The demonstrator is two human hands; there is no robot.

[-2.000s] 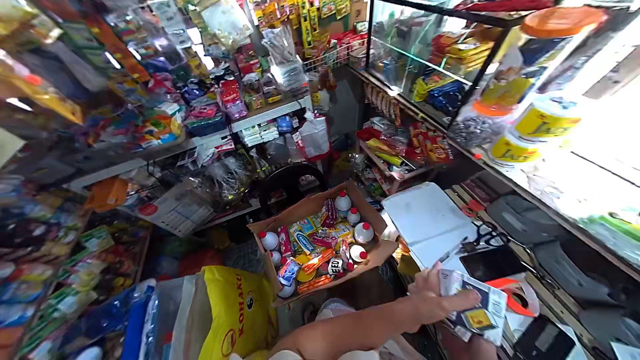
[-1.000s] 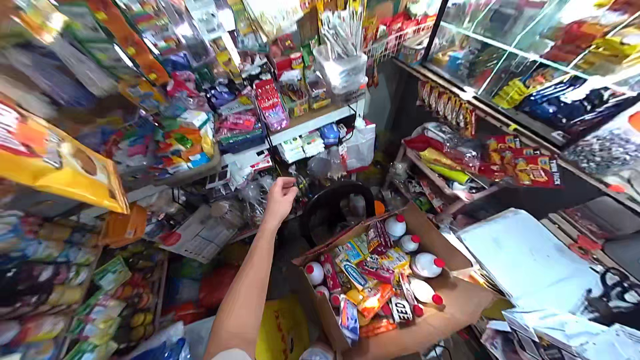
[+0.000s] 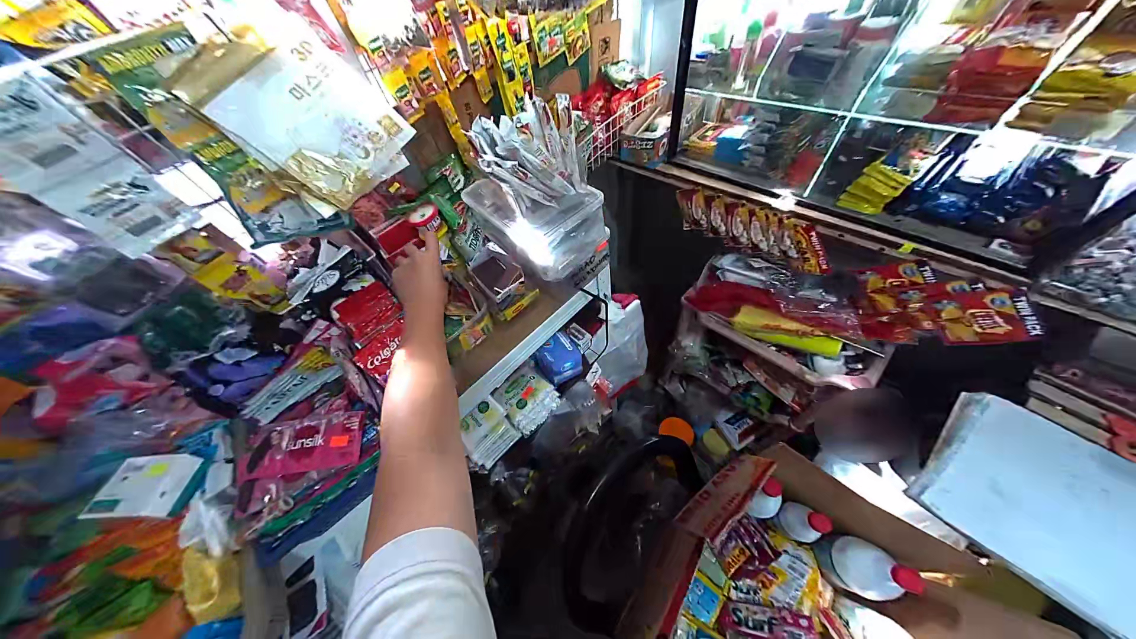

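My left hand [image 3: 419, 271] is stretched out over the shelf, its fingertips at a small round red-and-white container [image 3: 425, 216] beside a red box [image 3: 396, 238]. Whether the fingers grip either item is unclear. Just below the hand lie red Colgate packs [image 3: 380, 349]. To its right stands a clear plastic bin [image 3: 541, 226] filled with long thin packets. My right hand is out of view. At lower right, an open cardboard box [image 3: 772, 464] holds white bottles with red caps [image 3: 865, 568] and colourful sachets, among them a Surf pack [image 3: 768, 619].
Sachets and packets crowd the shelves at left, with more hanging above. A tray of plastic-wrapped goods [image 3: 781, 324] stands below the glass display case [image 3: 825, 115]. Another person [image 3: 863, 426], blurred, is behind the cardboard box. A white board-like sheet [image 3: 1034, 506] lies at right.
Two seconds ago both my hands were at papers and a small packet on the right. My left hand has since moved to the shelf; the view has swung left and come closer to it.
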